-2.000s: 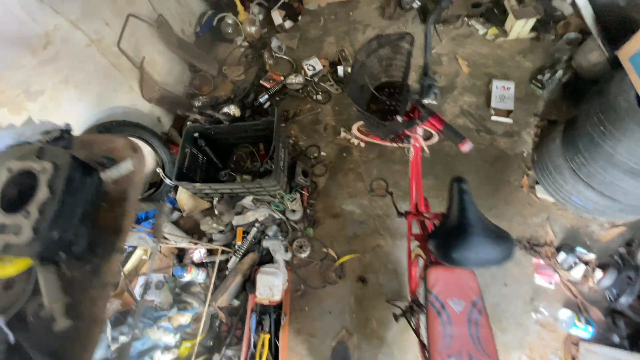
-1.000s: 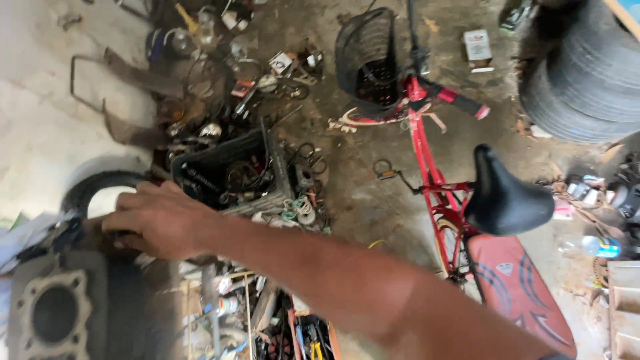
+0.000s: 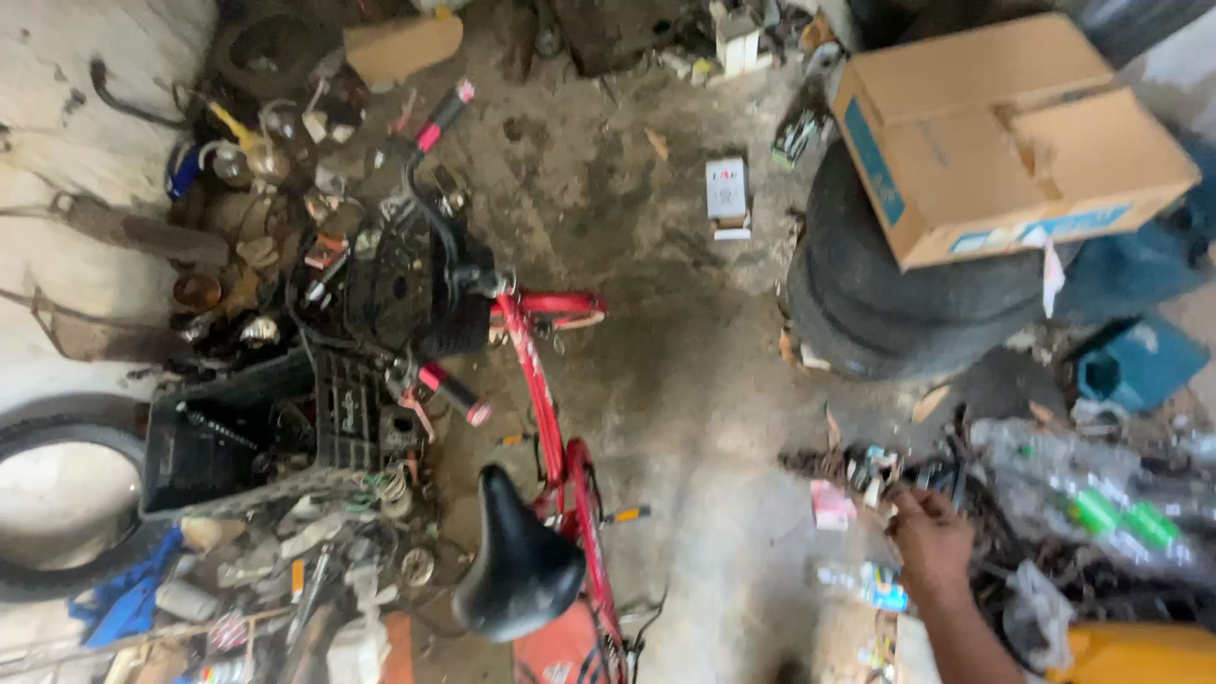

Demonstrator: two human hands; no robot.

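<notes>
At the lower right, my right hand (image 3: 931, 537) hangs over the clutter beside a pile of clear plastic bottles. Its fingers are bent and blurred; whether they hold the small white thing (image 3: 890, 503) near them cannot be told. My left hand is out of view. Left of my right hand lie a pink packet (image 3: 832, 504) and a clear bottle with a blue label (image 3: 883, 586). A red bicycle (image 3: 541, 389) with a black saddle (image 3: 518, 560) and a dark basket (image 3: 394, 285) stands in the middle.
A cardboard box (image 3: 997, 142) rests on stacked tyres (image 3: 855, 285) at the right. At the left are a black plastic crate (image 3: 228, 446) with metal parts, a tyre (image 3: 128, 532) and heaped scrap. A small white box (image 3: 727, 190) lies on the floor.
My right hand has moved from near the engine part at the left to the clutter at the right. The view has shifted a lot, and the engine part is out of sight.
</notes>
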